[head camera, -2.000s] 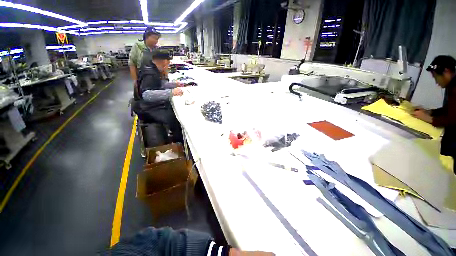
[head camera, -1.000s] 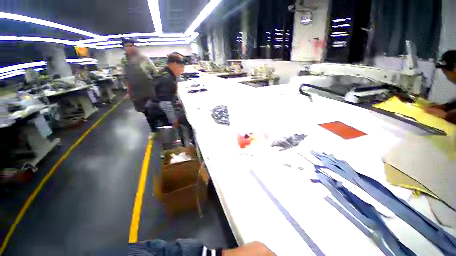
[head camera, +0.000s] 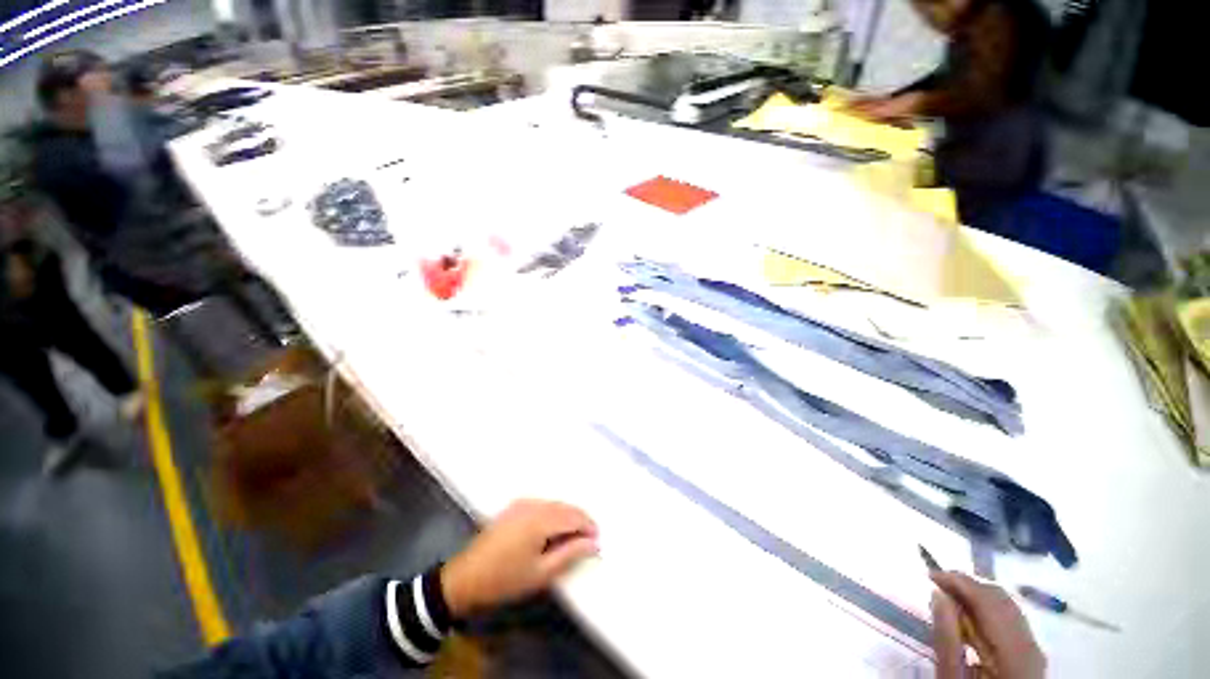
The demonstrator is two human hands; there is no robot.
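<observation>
A long blue-grey strap strip (head camera: 763, 533) lies flat and runs diagonally to my right hand. My right hand (head camera: 989, 630) is at the lower right edge, partly cut off, holding a slim brown pen (head camera: 930, 561) with its dark tip pointing up and away. The pen does not visibly touch the strip. My left hand (head camera: 520, 557) rests at the table's near edge, fingers loosely bent and nothing visible in it, left of the strip. Red lines of a paper pattern (head camera: 882, 618) show faintly beside the strip's near end; the rest is washed out.
Two strip bundles (head camera: 823, 334) (head camera: 809, 411) lie beyond the strip. A blue-handled tool (head camera: 1044, 600) lies right of them. Farther off are a red-brown rectangle (head camera: 672, 195), red items (head camera: 445, 275) and yellow sheets (head camera: 829, 122). A person stands across the table; others are at left. A cardboard box (head camera: 285, 451) stands below.
The view has turned right and down, so the table things appear farther left. My right hand with the pen has come into view. More of my left hand shows, still by the table edge.
</observation>
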